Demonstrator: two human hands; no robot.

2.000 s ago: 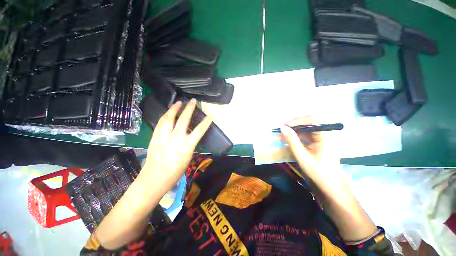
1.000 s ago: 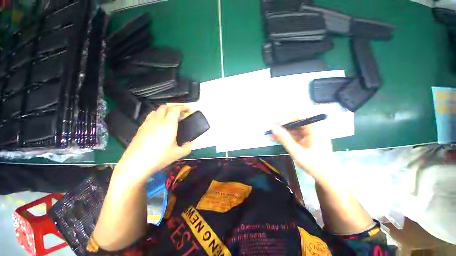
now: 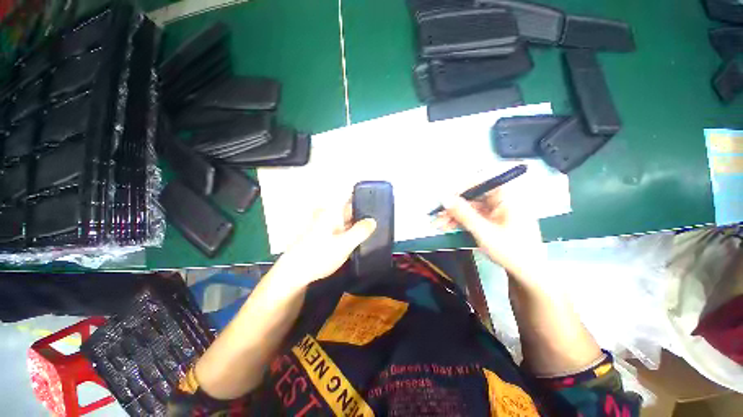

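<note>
My left hand (image 3: 330, 240) holds a black phone case (image 3: 374, 232) upright in the picture over the near edge of the white paper sheet (image 3: 326, 167), with the thumb on its face. Small marks show near its far end. My right hand (image 3: 497, 224) holds slim black tweezers (image 3: 493, 184) like a pen, tip pointing left towards the case but apart from it. Whether the tip is forked is too small to tell. Black cases (image 3: 195, 218) lie in a loose heap on the left. More cases (image 3: 468, 32) lie stacked and overlapping on the right.
A tall stack of glossy black blister trays (image 3: 49, 155) with plastic wrap stands at the left on the green bench (image 3: 652, 98). Below the bench edge are a red stool (image 3: 69, 366), a spare tray (image 3: 147, 350), a blue stool (image 3: 220, 295), clear bags and a cardboard box (image 3: 692, 387).
My left hand has taken a case from the left heap and moved it right, turning it upright over the paper's edge. My right hand still holds the tweezers. The view has shifted right.
</note>
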